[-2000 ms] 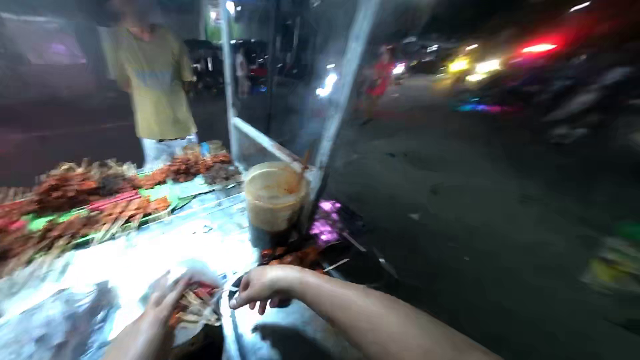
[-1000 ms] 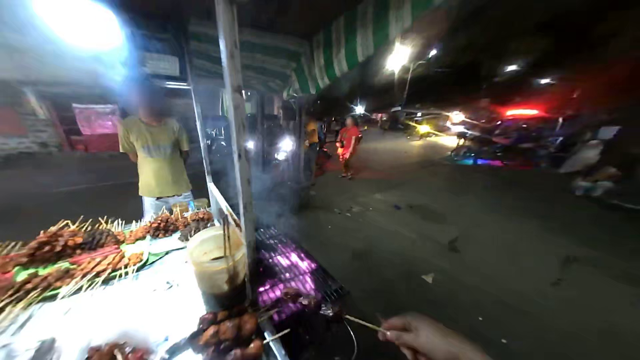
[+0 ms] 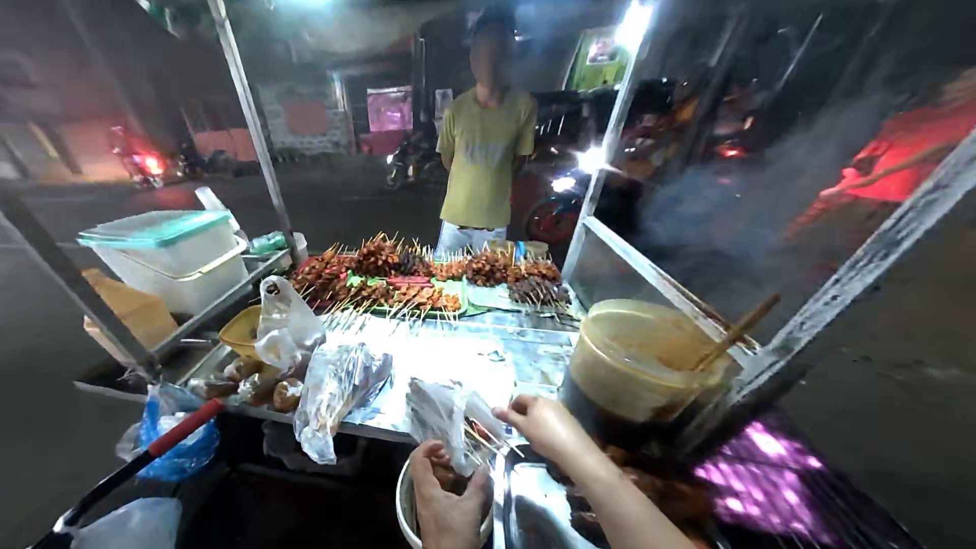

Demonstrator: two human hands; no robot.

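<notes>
A clear plastic bag (image 3: 457, 415) with skewers (image 3: 482, 438) in it lies at the near edge of the bright metal counter (image 3: 427, 347). My left hand (image 3: 448, 496) grips the bag's lower side, over a white bucket (image 3: 404, 507). At the bag's right, my right hand (image 3: 545, 427) has thumb and forefinger close together by the stick ends; whether it pinches anything cannot be told. Skewered meat on a tray (image 3: 587, 507) lies below my right forearm. Farther back, many meat skewers (image 3: 381, 286) rest on green-lined trays.
A sauce tub (image 3: 637, 366) with a wooden handle stands right, near the glowing grill (image 3: 770, 488). Left are a bundle of plastic bags (image 3: 343, 389), a yellow bowl (image 3: 242, 332) and a lidded white container (image 3: 168, 259). Metal posts frame the cart. A person (image 3: 488, 160) stands behind it.
The view has swung left from the street to the counter. A second ago one hand held a stick at the grill; now both hands are at the plastic bag.
</notes>
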